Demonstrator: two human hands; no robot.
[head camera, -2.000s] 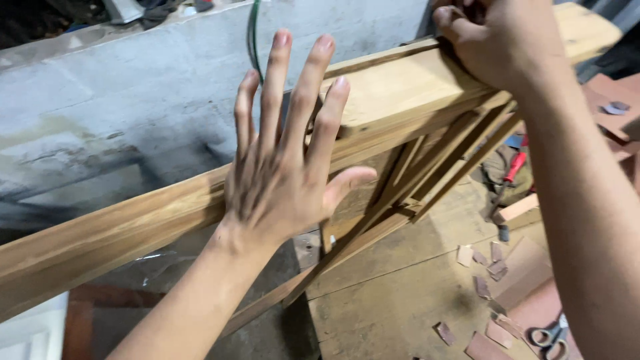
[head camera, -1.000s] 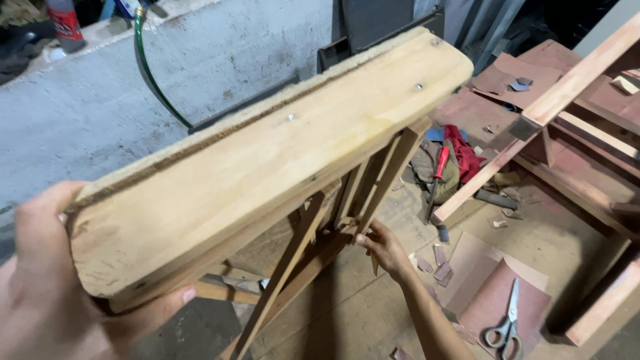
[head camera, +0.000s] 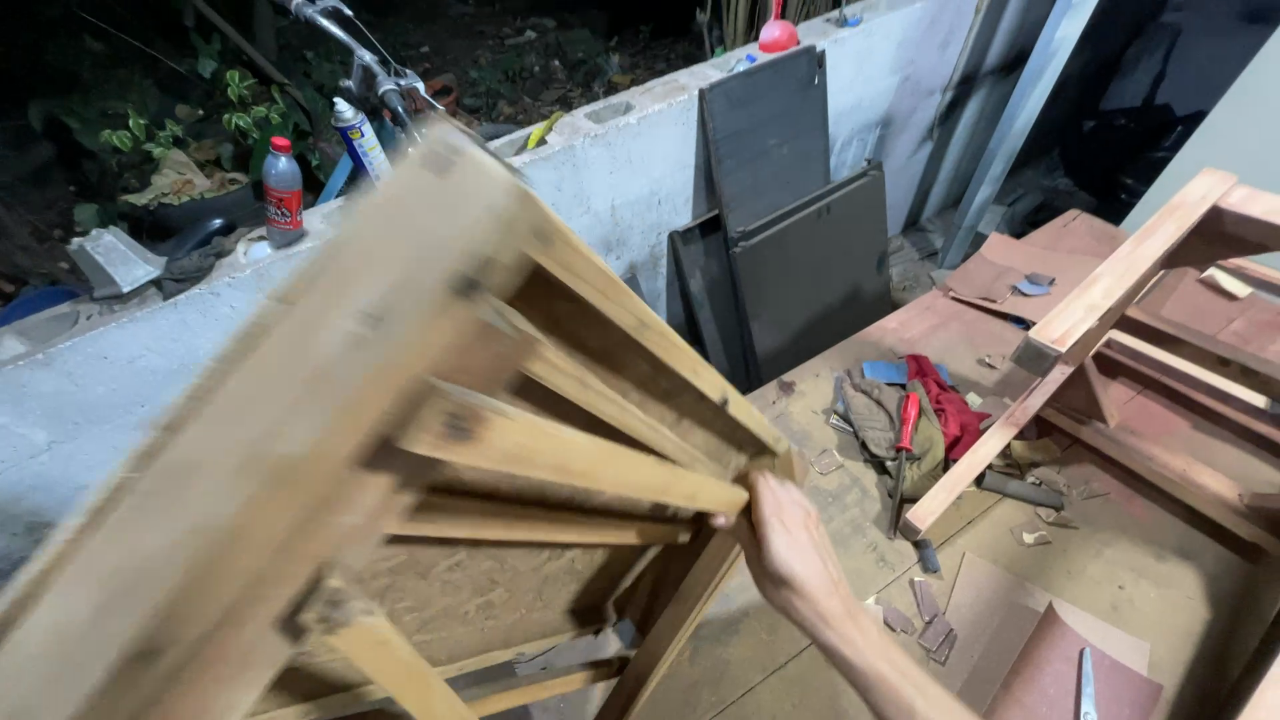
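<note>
A wooden frame (head camera: 330, 370) with a wide top board and several slats (head camera: 600, 470) fills the left and middle of the view, tilted and partly blurred by motion. My right hand (head camera: 785, 535) grips it where the slats meet a lower rail, its fingers wrapped round the wood. My left hand is out of sight. Right of my hand lie a red-handled screwdriver (head camera: 907, 425), a red cloth (head camera: 940, 400) and small sandpaper scraps (head camera: 932, 630).
A second wooden frame (head camera: 1110, 290) stands on the table (head camera: 850, 590) at the right. Scissors (head camera: 1087, 680) lie on sandpaper (head camera: 1070, 670). Dark panels (head camera: 810, 270) lean on the white block wall (head camera: 620, 210), which carries a bottle (head camera: 283, 195) and a spray can (head camera: 360, 140).
The wooden frame has swung to a steeper tilt. My left hand, at the end of its top board a second ago, has left the view. My right hand keeps its hold low on the frame.
</note>
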